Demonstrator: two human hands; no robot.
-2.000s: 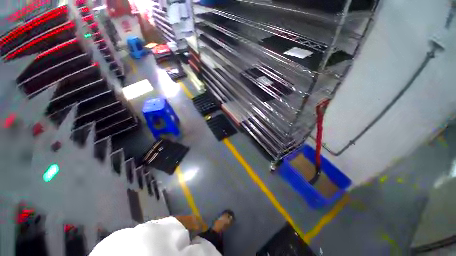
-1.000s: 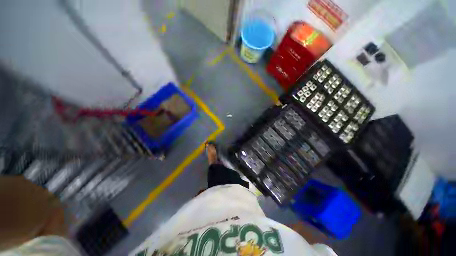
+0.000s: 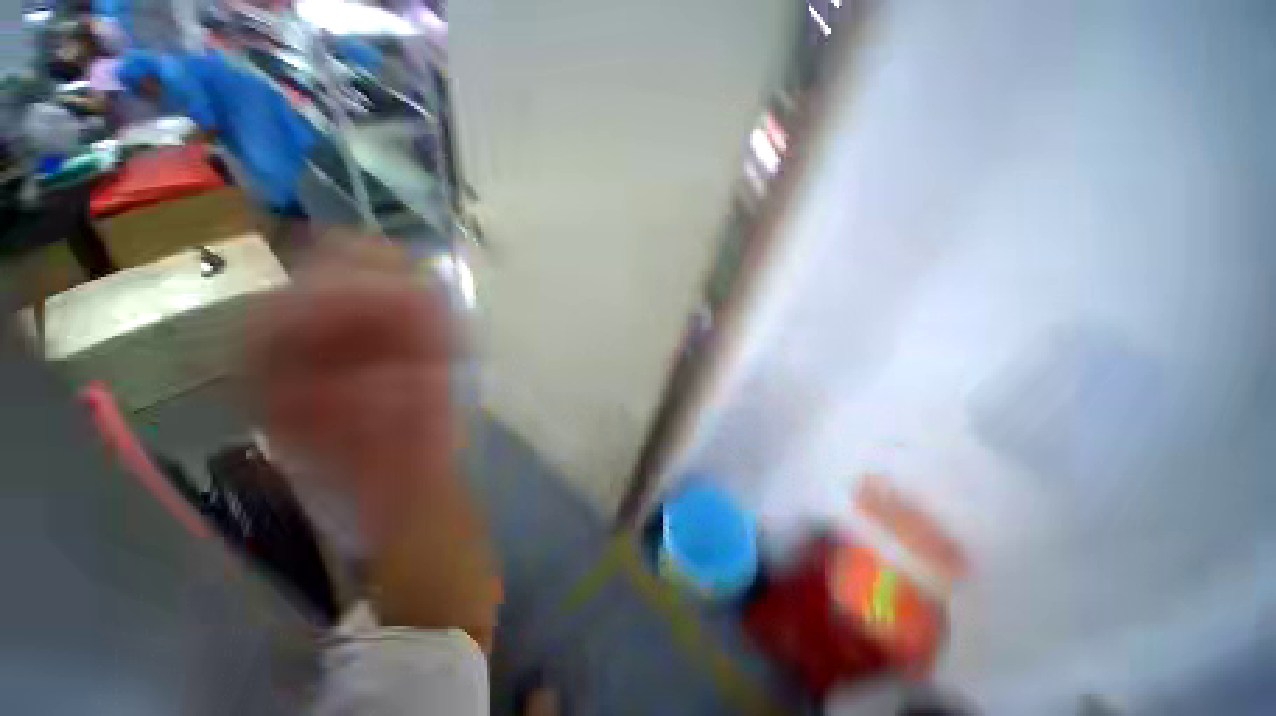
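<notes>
My left hand (image 3: pixel 357 371) is raised at left centre, with the bare forearm and a white sleeve below it. It is strongly blurred. Its fingers look bunched together, but I cannot tell whether they are closed or hold anything. My right hand is not in view. A light blue bucket (image 3: pixel 708 540) stands on the floor at lower centre. A red box (image 3: pixel 826 623) with an orange and yellow top is just right of it, also blurred.
A pale door or panel (image 3: pixel 602 210) stands at centre, beside a white wall (image 3: pixel 1036 252). At left are a white-topped box (image 3: pixel 161 301), a red item on a brown box (image 3: pixel 161 179), and a person in blue (image 3: pixel 245 112). Yellow lines mark the grey floor.
The view has swung up and left, away from the trays, which have left the picture. The bucket and red box now appear lower. My left hand has come into view, raised.
</notes>
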